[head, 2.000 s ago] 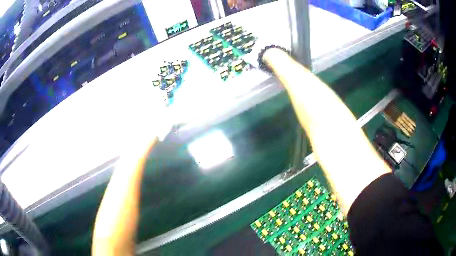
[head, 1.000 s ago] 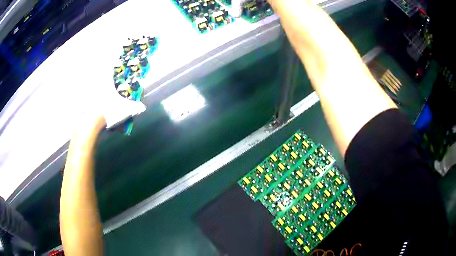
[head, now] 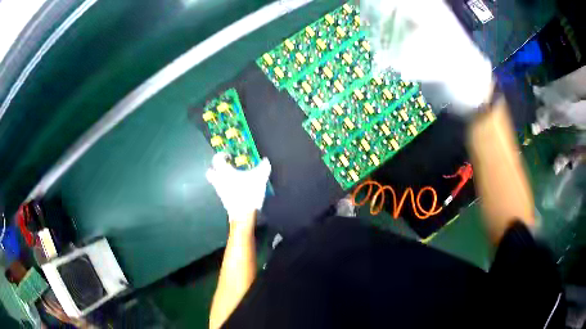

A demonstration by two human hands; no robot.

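Observation:
A green circuit board panel (head: 232,128) with yellow parts lies at the left end of the black mat (head: 283,148). My left hand (head: 239,186), in a white glove, grips its near end. Several more panels (head: 347,103) lie side by side on the right of the mat. My right hand (head: 443,58), white-gloved and blurred, is over their upper right corner. Something green shows blurred beside its fingers; I cannot tell whether it holds a panel.
An orange coiled air hose (head: 401,200) with a red air gun (head: 461,177) hangs below the bench edge. A white box with a dark grille (head: 82,277) stands lower left, a person's hand near it. A small black device (head: 480,11) is at the upper right.
My view has swung down from the white shelf to the bench. My left hand has come from the shelf to the mat with a panel. My right hand has moved back over the laid-out panels.

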